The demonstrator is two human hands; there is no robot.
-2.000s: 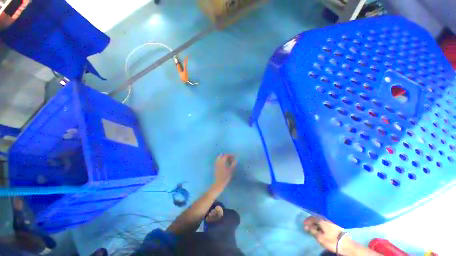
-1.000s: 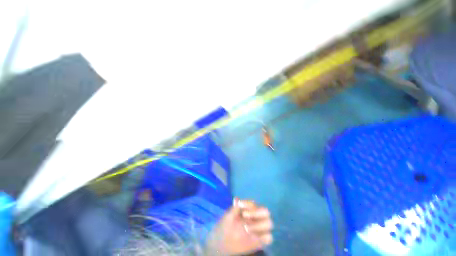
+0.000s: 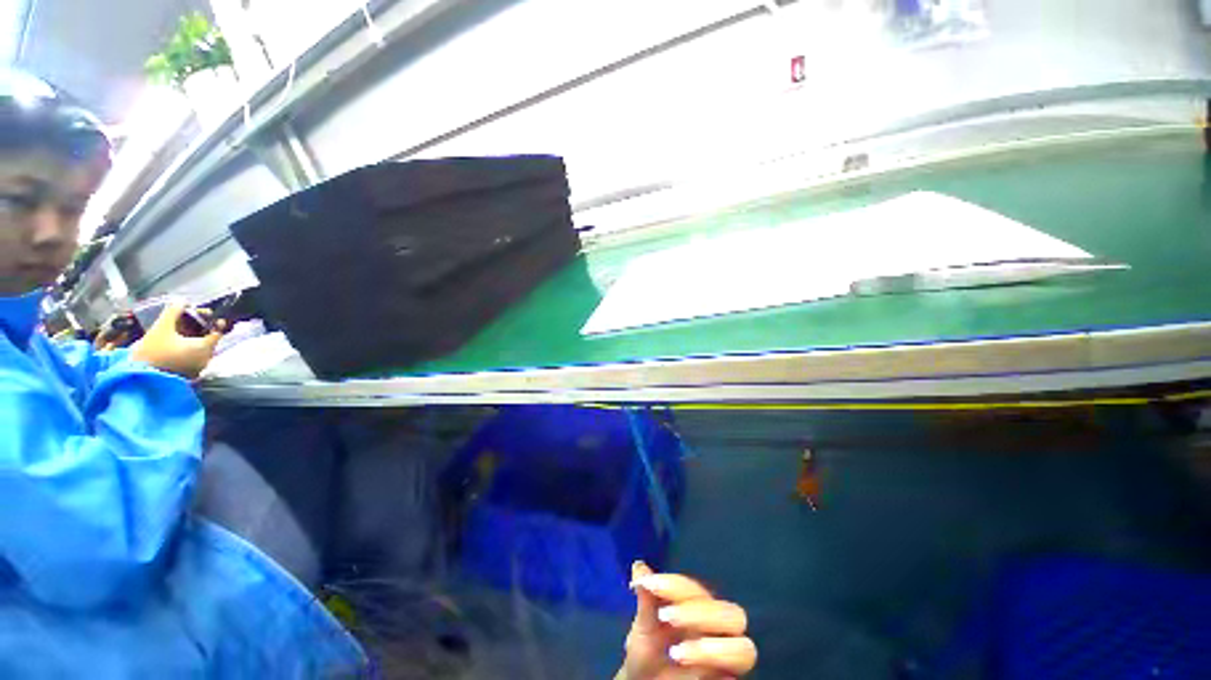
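Observation:
My left hand [image 3: 693, 635] is at the bottom centre, cut off by the lower edge. Its fingers are loosely curled with the nails showing, and I see nothing held in it. My right hand is out of the picture. A white paper sheet [image 3: 823, 266] lies on the green bench mat [image 3: 1129, 186]. A tall stack of black foam trays [image 3: 425, 272] stands left of the paper, near the bench's front edge.
A person in a blue smock [image 3: 93, 492] sits at the left, a hand [image 3: 175, 343] near the stack. Below the bench are a blue crate [image 3: 545, 538], an orange air gun [image 3: 807, 481] and a blue stool [image 3: 1116, 618].
The view has swung up from the floor to the bench. The paper, foam stack and neighbouring person have come into view. My right hand, seen two seconds ago, is out of view.

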